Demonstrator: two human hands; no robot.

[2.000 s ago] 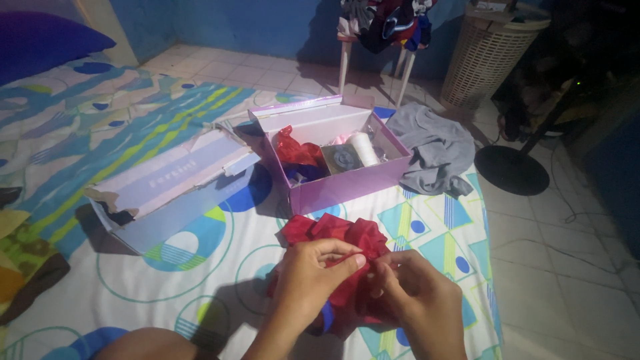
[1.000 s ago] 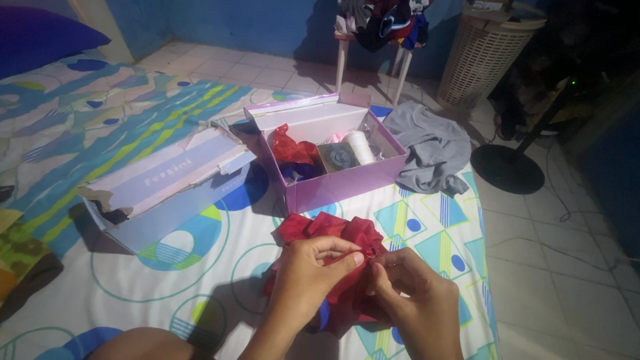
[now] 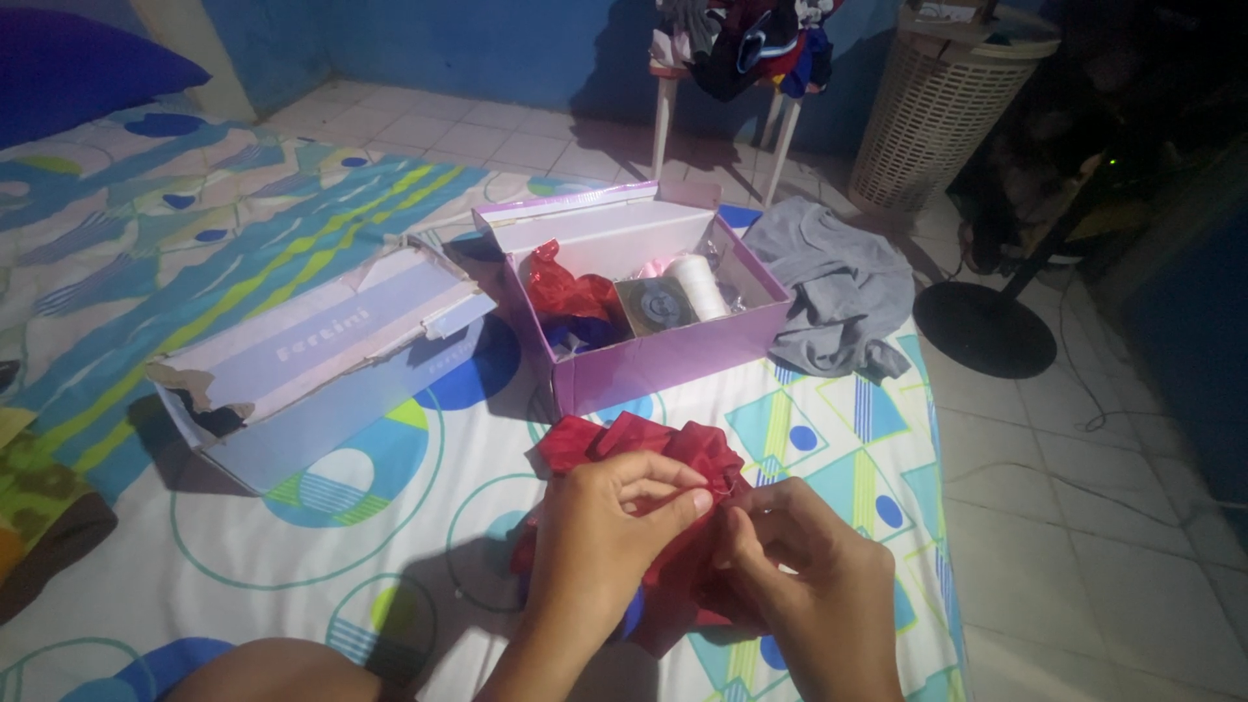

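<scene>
Gathered red fabric [image 3: 673,448] lies on the patterned bedsheet, low in the middle of the view. My left hand [image 3: 624,536] pinches its upper folds between thumb and fingers. Close on the right, my right hand [image 3: 809,575] has its thumb and fingertips at the same folds, with the fingers curled. Whether a needle or thread is between the fingertips is too small to tell. A bit of blue shows under the red fabric by my left wrist. Beyond the hands stands an open purple cardboard box [image 3: 673,356] holding a white spool [image 3: 699,287], red crinkled material [image 3: 570,283] and a dark square item [image 3: 656,306].
A torn light-blue shoe box [image 3: 322,424] lies to the left, and a grey cloth [image 3: 829,283] beside the purple box. Past the bed's right edge are a black round stand base [image 3: 985,329], a woven plastic hamper [image 3: 936,117] and a clothes-laden stool [image 3: 666,127]. A blue pillow [image 3: 88,68] is far left.
</scene>
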